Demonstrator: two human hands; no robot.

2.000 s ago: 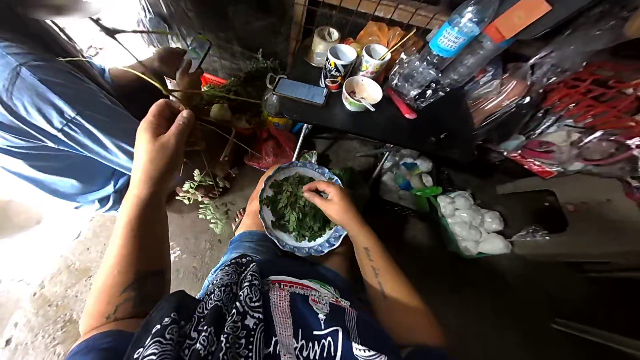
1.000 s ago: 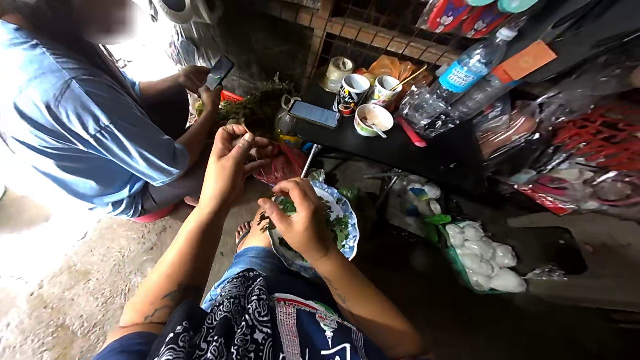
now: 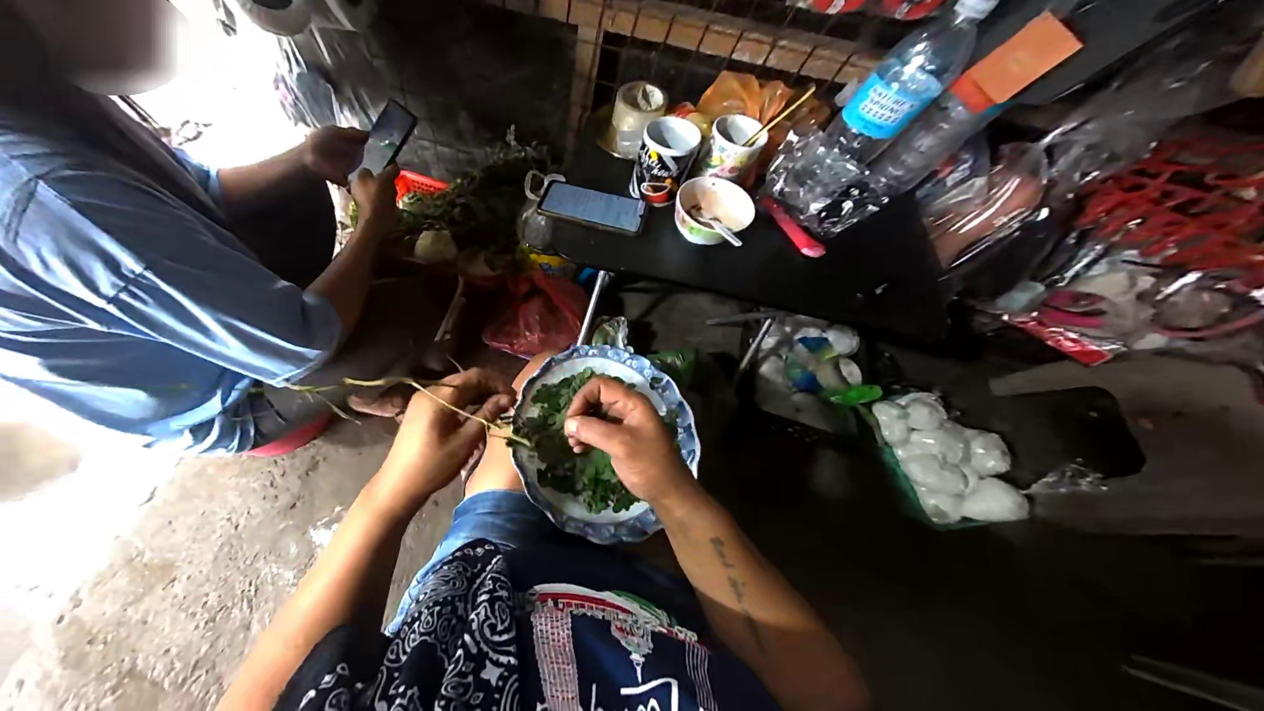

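Observation:
A blue-and-white bowl [image 3: 683,415] rests on my lap, with green leaves [image 3: 592,482] inside it. Left of its rim, my left hand [image 3: 449,430] grips a thin plant stem [image 3: 380,382], whose bare end reaches out to the left and whose other end hangs over the bowl. Above the leaves is my right hand [image 3: 627,434], its thumb and fingertips pinched together; whether a leaf is between them I cannot tell.
A black table [image 3: 839,267] ahead holds a smartphone [image 3: 592,207], cups, a paper bowl with a spoon [image 3: 716,212] and plastic bottles. White filled bags [image 3: 948,459] lie in a green tray at right. At left a person in a blue shirt [image 3: 148,267] holds a phone [image 3: 387,133]. Greens lie beyond.
My right hand has moved off the near left part of the bowl and is over the leaves. My left hand has come down beside the bowl's rim. The view has shifted somewhat.

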